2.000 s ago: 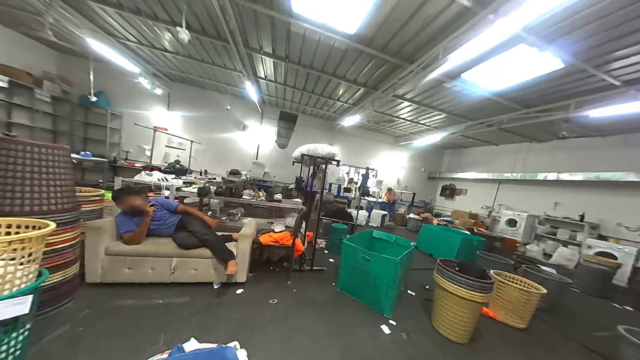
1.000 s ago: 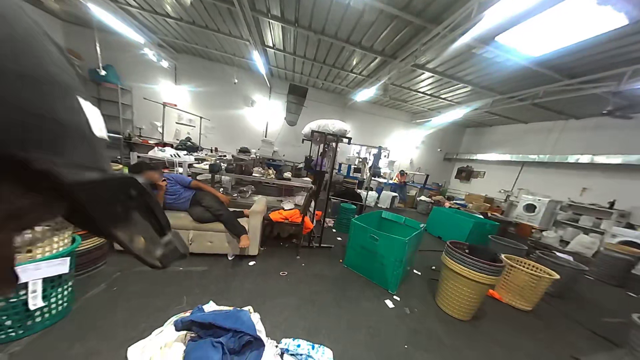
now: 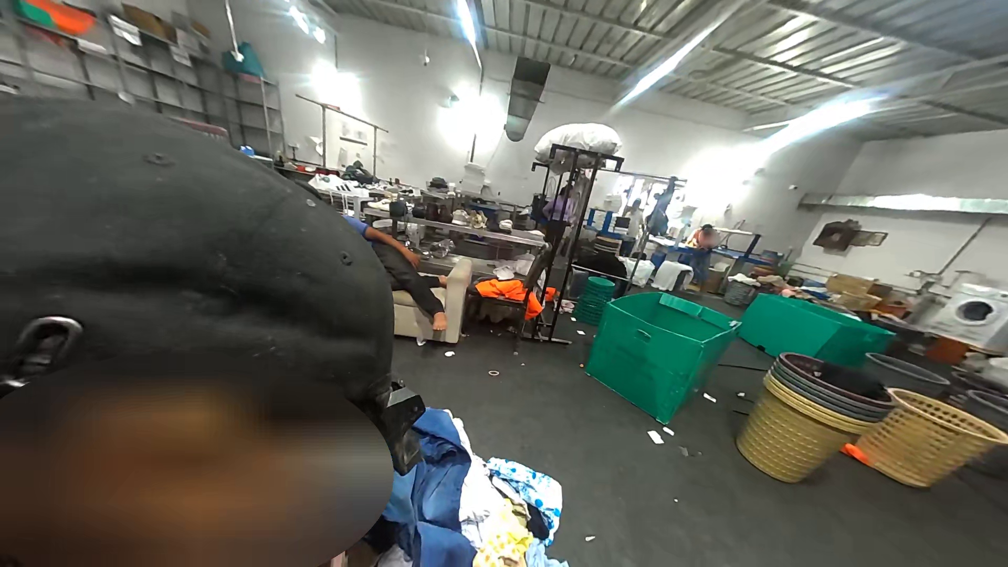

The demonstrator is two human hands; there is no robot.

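Neither my left hand nor my right hand shows in the head view. Close in front, a person in a black cap (image 3: 197, 236) fills the left side, with a small black device clipped near the cap's edge. Beside and partly behind this person lies a heap of clothes at the bottom centre: a blue garment (image 3: 437, 488), a white one, a yellow patterned piece (image 3: 504, 539) and a blue-and-white patterned cloth (image 3: 535, 492). The person hides the left part of the heap.
Green bins (image 3: 650, 358) (image 3: 811, 327) stand mid-floor. Stacked baskets (image 3: 795, 433) and a tan basket (image 3: 921, 441) are at right. Behind are a metal rack (image 3: 579, 236), a sofa (image 3: 457, 303) with a person on it, and a washing machine (image 3: 976, 311). Paper scraps lie on the floor.
The person in the black cap, absent two seconds ago and at the left edge one second ago, now covers much of the left side. More of the clothes heap shows than two seconds ago.
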